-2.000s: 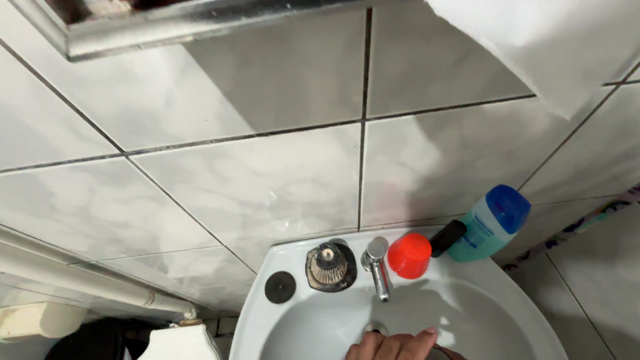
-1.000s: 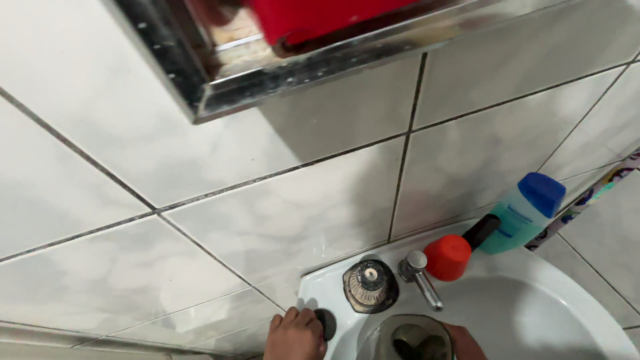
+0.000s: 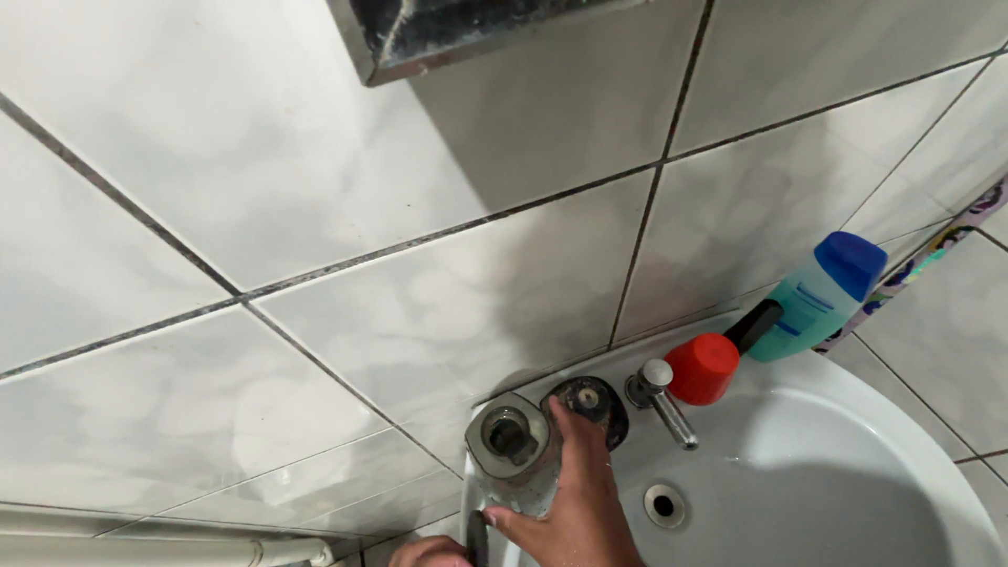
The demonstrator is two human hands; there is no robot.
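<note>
A greyish translucent vessel [image 3: 490,453] with a squarish rim and round opening is at the washbasin's left rear corner. To its right is a dark, worn ribbed part [image 3: 602,394] with a round centre. My right hand [image 3: 583,504] reaches up between them, thumb and forefinger spread; the forefinger tip is against or just before the ribbed part. Its thumb tip meets a dark disc [image 3: 478,539], seen nearly edge-on. My left hand [image 3: 433,553], cut by the bottom edge, has curled fingers at the disc's left side. Whether my right hand grips the vessel is unclear.
Right of the ribbed part are a chrome tap [image 3: 669,409], a red cup [image 3: 701,370], a black handle-like object [image 3: 754,324] and a teal bottle [image 3: 819,303] with a blue cap. The white basin [image 3: 787,488] meets a tiled wall; a dark frame [image 3: 472,35] hangs above.
The dark disc lay flat on the basin's rim and now stands nearly on edge. The translucent vessel has moved left to the rim's corner, and my right hand has come up beside it.
</note>
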